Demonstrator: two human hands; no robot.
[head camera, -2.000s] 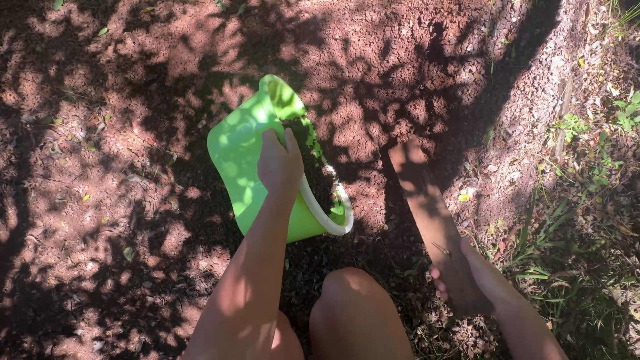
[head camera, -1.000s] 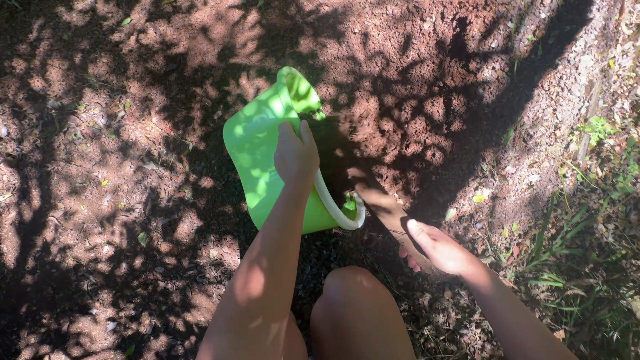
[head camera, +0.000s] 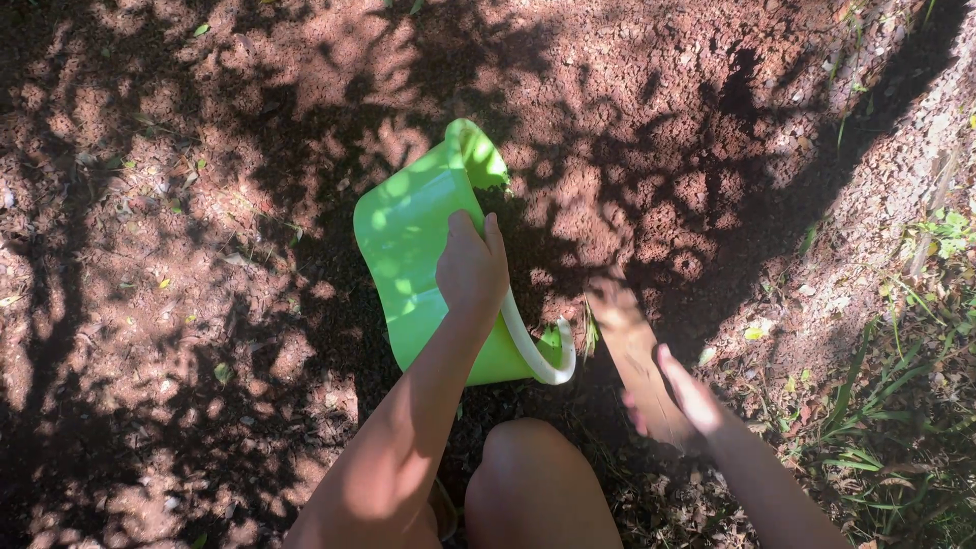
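Note:
A green plastic bucket (head camera: 408, 252) lies tipped on its side on the ground, its mouth facing right. My left hand (head camera: 473, 263) grips its rim near the middle, and a white curved handle (head camera: 534, 354) runs along the mouth below that hand. Dark soil shows at the opening; how much lies inside cannot be told. At the lower right, my right hand (head camera: 675, 396) holds a flat wooden board (head camera: 637, 354), fingers on one side and thumb on the other. The board's far end touches or hovers just over the reddish soil (head camera: 671, 229), right of the bucket.
Shaded and sunlit reddish ground with scattered leaves spreads around the bucket. Grass and small green plants (head camera: 877, 412) grow at the right edge. My bare knee (head camera: 537, 484) is at the bottom middle, just below the bucket.
The board went from apart from the bucket to its mouth, and is now back to the right, away from it. My left hand has stayed on the rim.

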